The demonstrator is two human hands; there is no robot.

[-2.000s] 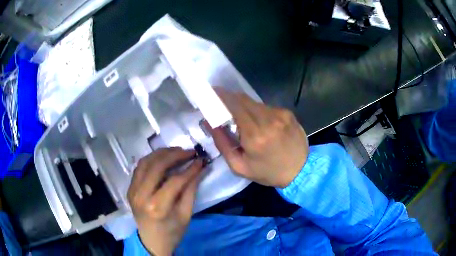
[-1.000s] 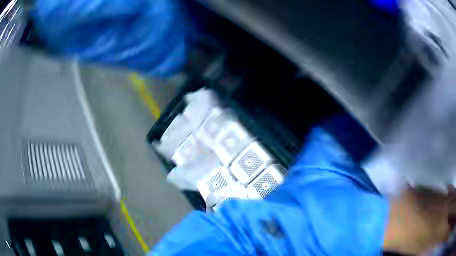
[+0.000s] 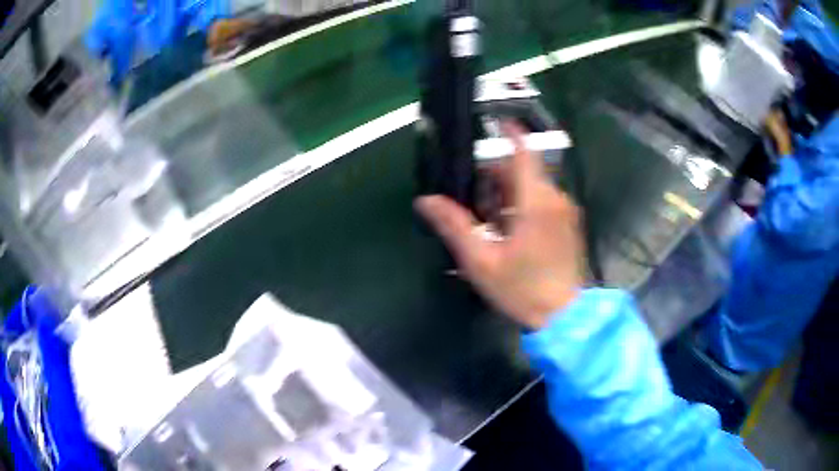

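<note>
The black electric screwdriver point(image 3: 448, 120) stands upright at the top centre. My right hand point(image 3: 520, 239) is beside its lower end, thumb and fingers spread apart; it is blurred, and no grip on the tool shows. The screw feeder point(image 3: 520, 129) sits behind my fingers, partly hidden by them. The white plastic housing point(image 3: 267, 405) lies at the bottom left on a white sheet, cut off by the lower edge. A small dark part shows at its bottom edge. My left hand is not in view.
A blue bin point(image 3: 46, 386) with white cables and a white foam pad point(image 3: 124, 359) are at the left. White housings point(image 3: 101, 193) stand behind a clear panel. The green conveyor point(image 3: 340, 83) runs behind a pale rail. Another person in blue point(image 3: 782, 239) is at the right.
The view has swung from the housing down to a crate on the floor, then up to the bench. My right hand has left the housing and is beside the screwdriver. My left hand has gone out of view.
</note>
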